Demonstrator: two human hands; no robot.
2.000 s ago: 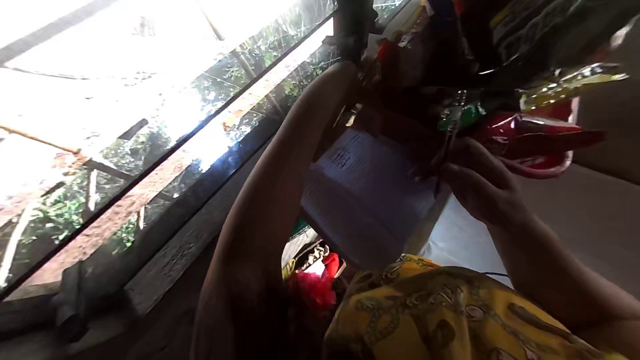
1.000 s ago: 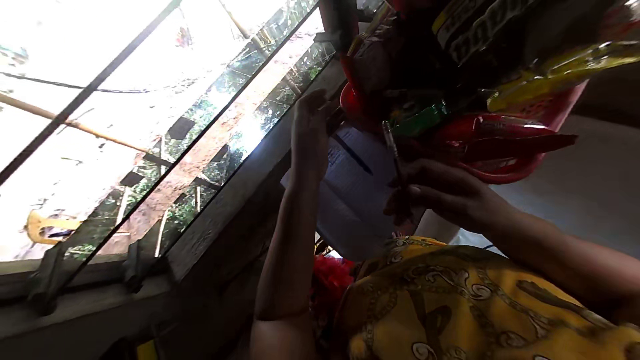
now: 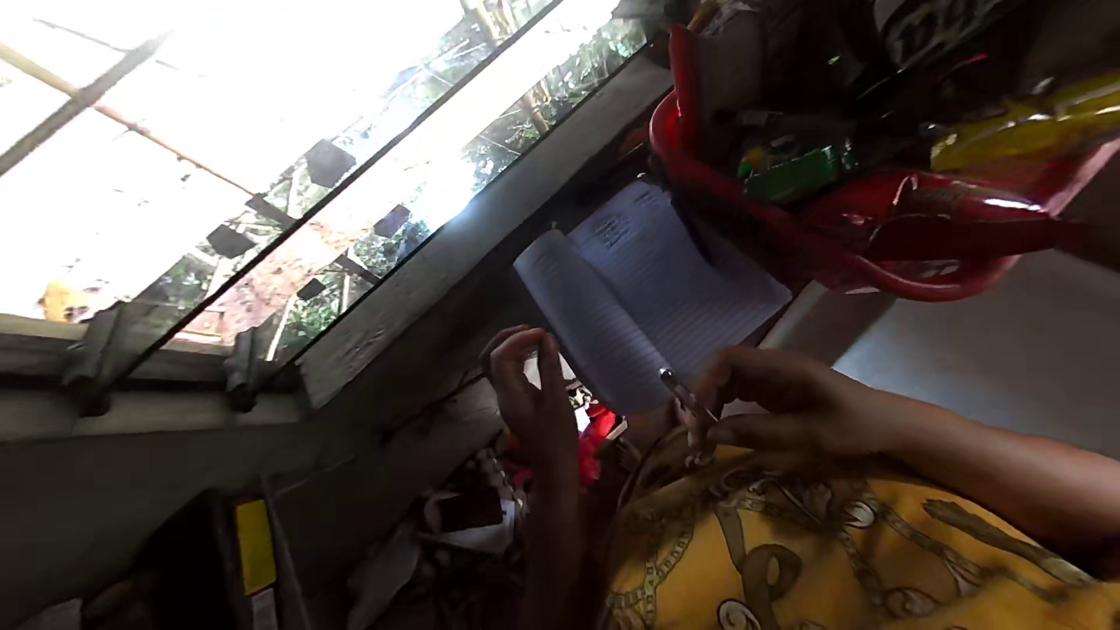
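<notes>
An open ruled notebook (image 3: 674, 289) lies tilted beside the window sill, with some writing near its upper edge. One leaf (image 3: 586, 315) stands curled up along its left part. My left hand (image 3: 529, 376) is raised at the notebook's lower left edge, fingers bent, nothing seen between them; whether it touches the paper I cannot tell. My right hand (image 3: 770, 398) holds a pen (image 3: 687, 395) between its fingers at the notebook's lower right corner. A dark strip, possibly a shadow or another pen, crosses the page near the basket.
A red plastic basket (image 3: 945, 284) with a green packet (image 3: 796, 175), a red packet and a yellow wrapper (image 3: 1032, 122) stands against the notebook's upper right. The window sill (image 3: 490, 245) runs along the left. Red cloth-like material (image 3: 595, 446) and clutter lie below the left hand.
My left hand has come down from beside the notebook's upper edge to its lower left edge. A leaf that lay flat is now curled up. My right hand keeps the pen.
</notes>
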